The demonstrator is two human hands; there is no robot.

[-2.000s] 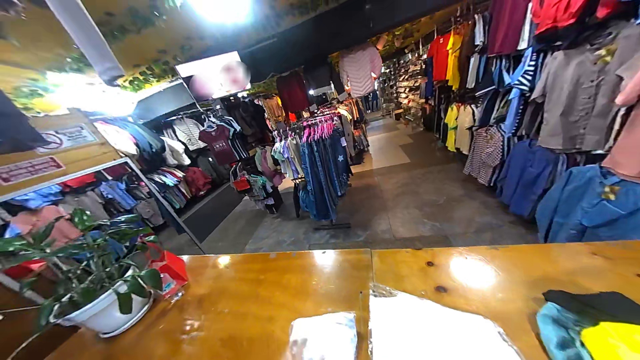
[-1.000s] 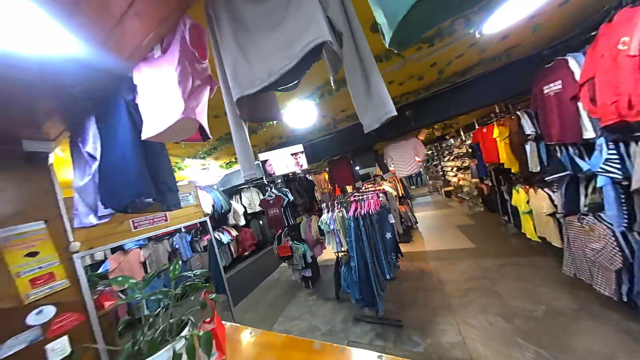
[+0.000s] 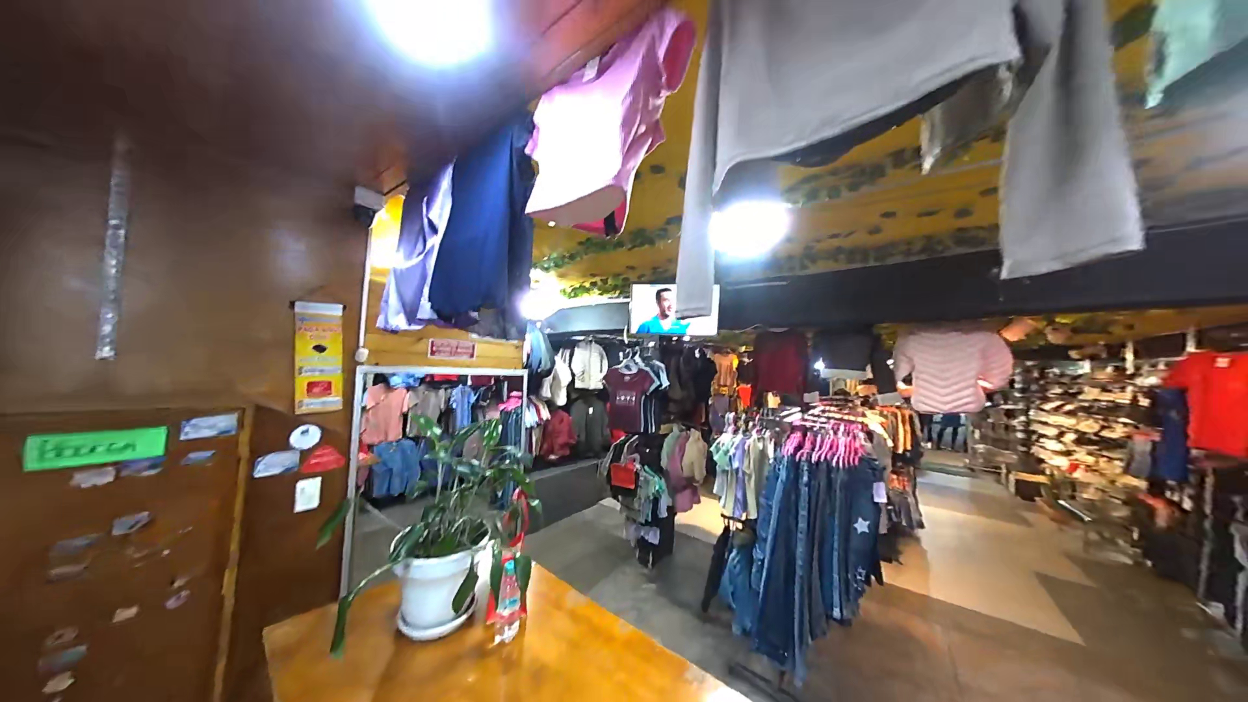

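Observation:
Neither my left hand nor my right hand shows in the head view, so what they hold or touch is hidden. Nearest to me at the bottom lies the varnished wooden counter (image 3: 575, 653). On it stands a leafy plant in a white pot (image 3: 434, 585) with a saucer. Close against the pot's right side is a clear plastic bottle (image 3: 508, 595), with something red behind it.
Grey trousers or a top (image 3: 858, 88), a pink top (image 3: 604, 127) and dark blue cloth (image 3: 483, 224) hang overhead. Beyond the counter stands a rack of jeans (image 3: 799, 546). A wooden door or panel (image 3: 127, 556) is at left; a screen (image 3: 675, 310) hangs farther back.
The view has swung up and to the left. The folded clothes and white sheets seen on the counter two seconds ago are out of frame.

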